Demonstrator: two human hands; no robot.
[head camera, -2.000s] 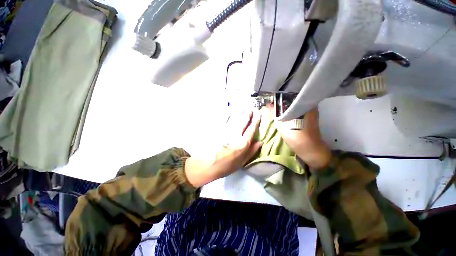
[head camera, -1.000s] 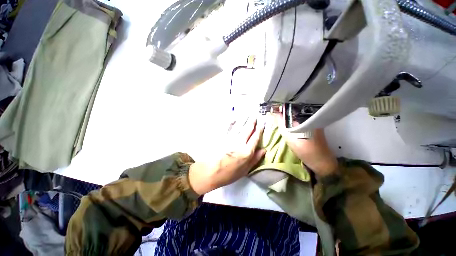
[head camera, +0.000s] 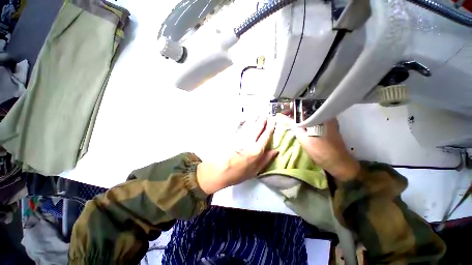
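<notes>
A pale sage-green garment piece (head camera: 310, 204) with a brighter yellow-green facing (head camera: 290, 155) lies at the presser foot (head camera: 277, 108) and hangs over the table's front edge. My left hand (head camera: 240, 163) lies on the cloth's left side, its fingertips near the foot and washed out by glare. My right hand (head camera: 328, 147) holds the cloth from the right, its fingertips partly hidden behind the machine head (head camera: 352, 57). The needle tip is too small to make out.
A folded sage-green stack (head camera: 62, 93) lies at the table's left. The sewing lamp (head camera: 204, 67) stands left of the head on a ribbed gooseneck. A cream dial (head camera: 393, 95) is on the head's right. Heaped cloth (head camera: 44, 238) is at lower left.
The camera view has shifted slightly. Both hands stay on the cloth near the foot, and the yellow-green part looks slightly more spread between them.
</notes>
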